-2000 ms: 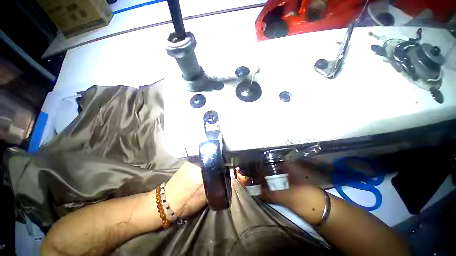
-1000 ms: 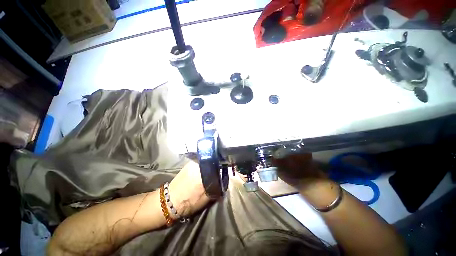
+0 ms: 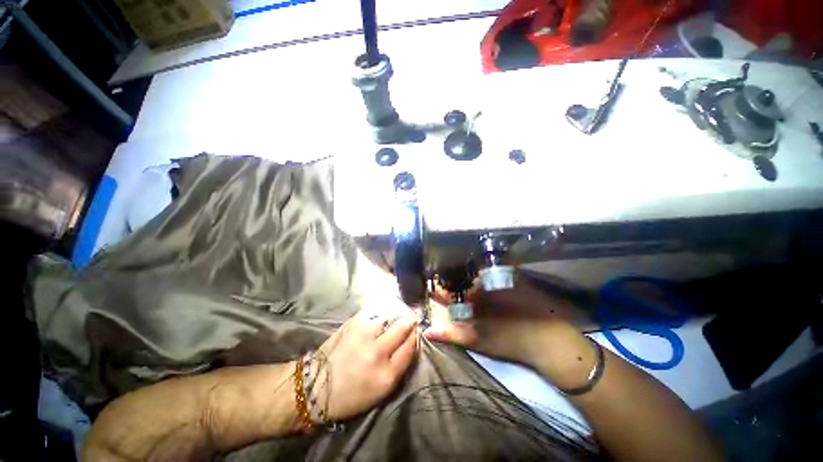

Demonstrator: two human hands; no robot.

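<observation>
The shiny olive-brown lining fabric (image 3: pixel 230 244) lies in a heap left of the white machine head (image 3: pixel 541 194) and runs under my hands toward me. My left hand (image 3: pixel 365 361) grips the fabric just in front of the needle area, fingers bent. My right hand (image 3: pixel 505 329) is behind the tension knobs (image 3: pixel 496 271), its fingertips on the fabric close to my left fingertips. The take-up lever guard (image 3: pixel 411 262) stands above the fingertips. The needle and presser foot cannot be made out.
Blue-handled scissors (image 3: pixel 645 320) and a dark flat object (image 3: pixel 758 338) lie to the right. Behind the head are a dark upright post (image 3: pixel 370 36), a red bag (image 3: pixel 623 41) and a cardboard box (image 3: pixel 176 20). A bobbin winder (image 3: pixel 740 113) is on the head.
My left hand has come out from behind the guard toward me and now shows whole. My right hand has moved left, close to it. The view has shifted slightly.
</observation>
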